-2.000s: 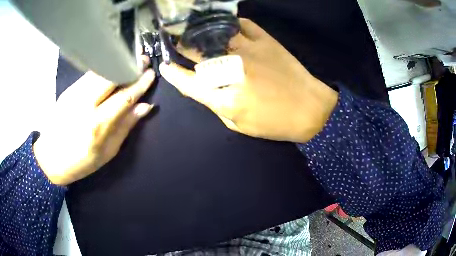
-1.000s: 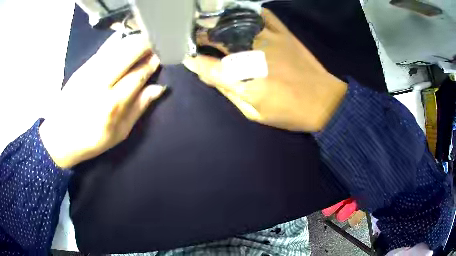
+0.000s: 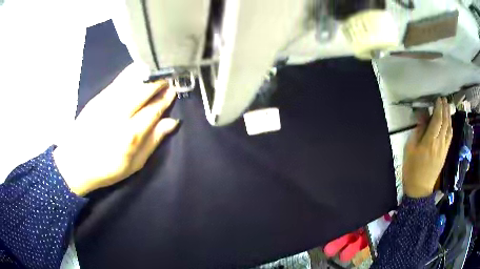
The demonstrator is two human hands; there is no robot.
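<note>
A large dark garment panel [image 3: 226, 189] lies on the white machine bed, under the pale sewing machine head [image 3: 252, 42]. The small shiny presser foot [image 3: 183, 84] stands on the cloth beside my left fingertips. My left hand [image 3: 121, 126] lies flat on the panel's left part, pressing it, fingers slightly apart and nothing gripped. A small white rectangular piece [image 3: 262, 121] shows over the middle of the cloth. My right hand [image 3: 429, 149] is off the cloth at the far right, at the table's edge; its fingertips reach small items there, and I cannot tell if it holds any.
A pale ribbed knob [image 3: 371, 32] is on the machine at the top. A brown flat piece [image 3: 431, 29] lies on the table at upper right. Red objects [image 3: 347, 246] are below the table at lower right. Dark and blue items hang at the right rim.
My right hand has left the cloth by the presser foot and moved to the far right. My left hand stays on the cloth. The view has shifted, showing more machine head.
</note>
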